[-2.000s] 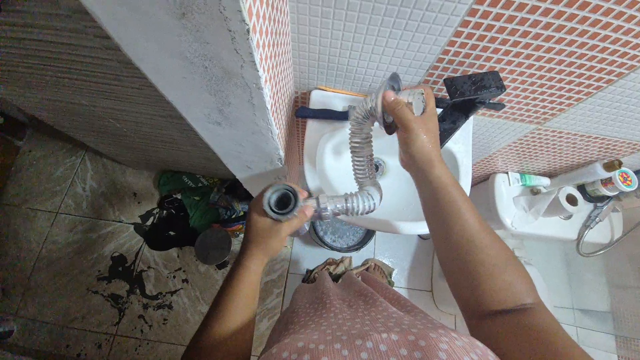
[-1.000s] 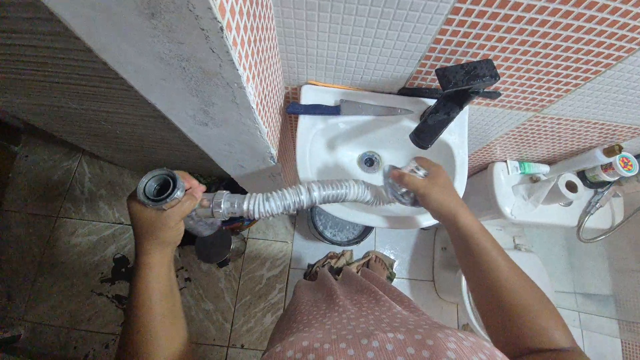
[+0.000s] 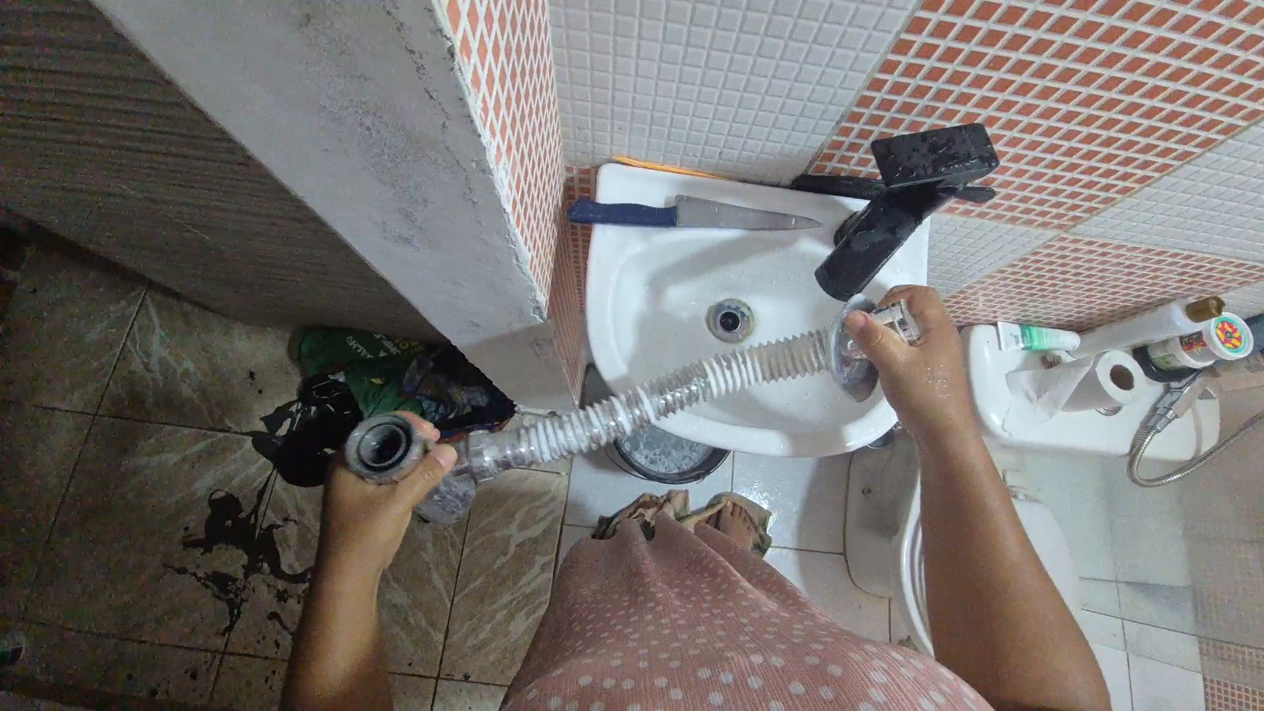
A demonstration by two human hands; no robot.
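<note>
A clear corrugated drain hose [image 3: 652, 400] stretches between my hands, across the front of the white washbasin [image 3: 607, 296]. My left hand [image 3: 385, 494] grips its trap end, whose dark round opening faces up, out to the left of the basin. Over the basin's right side, my right hand [image 3: 904, 360] holds the other end near a round flange [image 3: 854, 355]. The basin's drain hole [image 3: 731, 320] shows behind the hose. A knife with a blue handle [image 3: 632, 213] lies along the basin's back ledge, and the black faucet [image 3: 874, 237] stands at the back right.
Below the basin is a dark bucket of cloudy water [image 3: 671, 454]. Green and black bags [image 3: 370, 375] lie by the wall's end, near dark wet stains [image 3: 237, 543] on the floor tiles. At right, the toilet tank [image 3: 1007, 415] bears a paper roll [image 3: 1101, 380] and a tube [image 3: 1037, 337].
The hose was bent two seconds ago and is now drawn out nearly straight. My left hand has moved out to the left from beside the basin. My right hand has come down from near the faucet.
</note>
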